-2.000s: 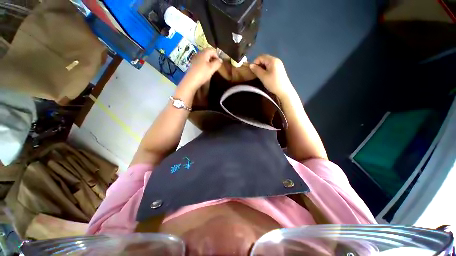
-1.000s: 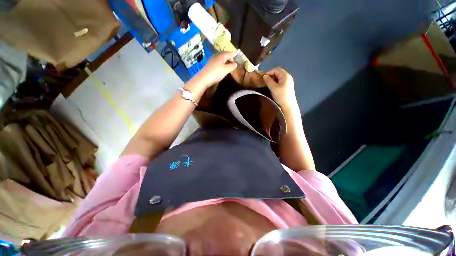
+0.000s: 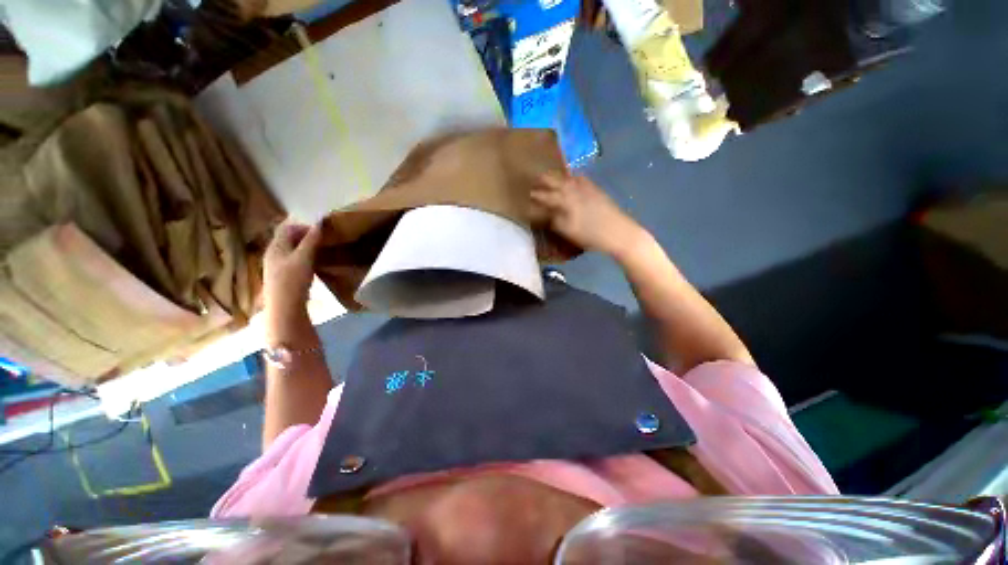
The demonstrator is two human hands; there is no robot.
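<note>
A brown bag body (image 3: 464, 166) is held open in front of my chest, its mouth towards me. A curled white lining sheet (image 3: 453, 248) stands in the mouth and bends over on itself. My left hand (image 3: 293, 248) pinches the bag's left corner between thumb and fingers. My right hand (image 3: 575, 210) holds the bag's right side, with the fingers on the brown outer face. The underside of the bag is hidden.
A white worktable (image 3: 365, 99) with a yellow line lies beyond the bag. Brown pieces (image 3: 166, 166) are heaped at the left. A blue machine stand (image 3: 558, 88), a wrapped post (image 3: 674, 94) and a dark machine arm (image 3: 779, 55) are at the top.
The bag has come away from the wrapped post and dark arm and turned, showing its brown side. My left hand has moved left to its corner. The view has swung right.
</note>
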